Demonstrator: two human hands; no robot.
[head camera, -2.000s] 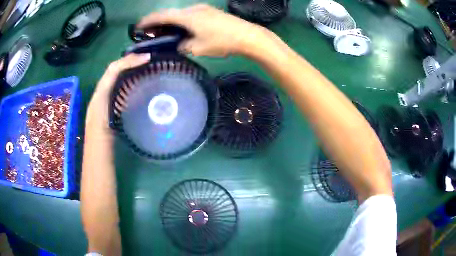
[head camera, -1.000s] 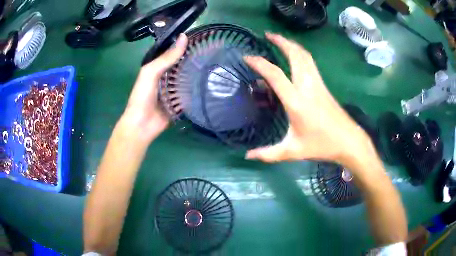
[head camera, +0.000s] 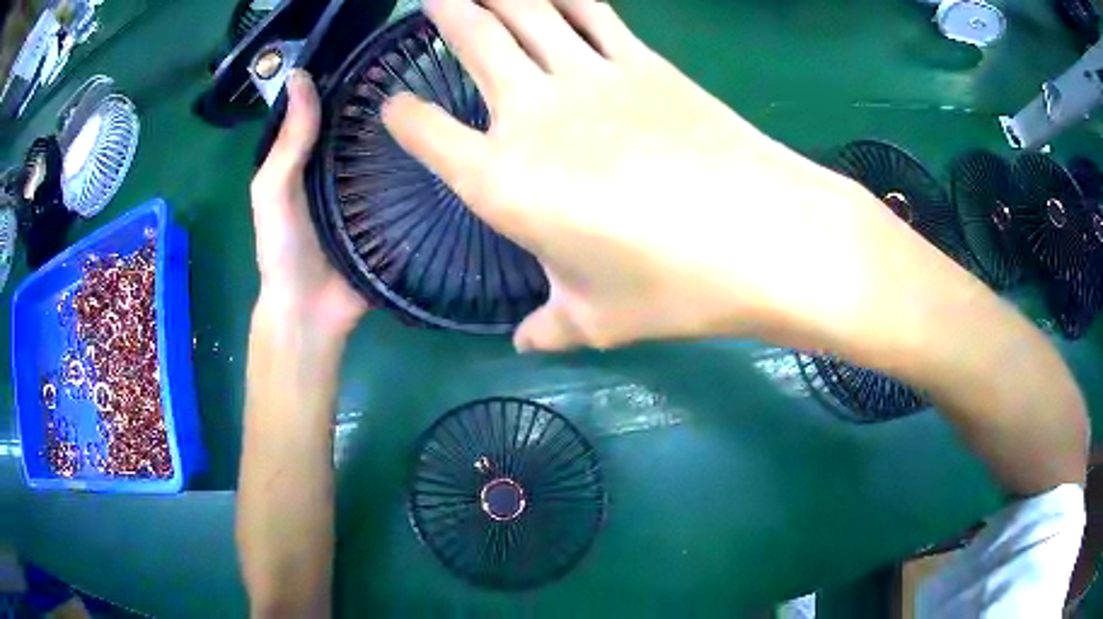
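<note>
A black fan body with its ribbed front grille on stands tilted in front of me. My left hand grips its left rim, thumb up beside the black clip base. My right hand lies spread over the grille and its right side, covering the centre. Whether its fingers grip the rim cannot be told. A loose black front grille with a copper-coloured ring at its centre lies flat on the green bench below.
A blue bin of copper-coloured rings is at left. White fans are at upper left and another white part at upper right. Loose black grilles lie at right, near a grey metal bracket. A carton shows at lower right.
The grille, tilted over the open fan a second ago, now lies flat against the fan body. The right hand has moved onto its face. Earlier, the fan's blades were uncovered.
</note>
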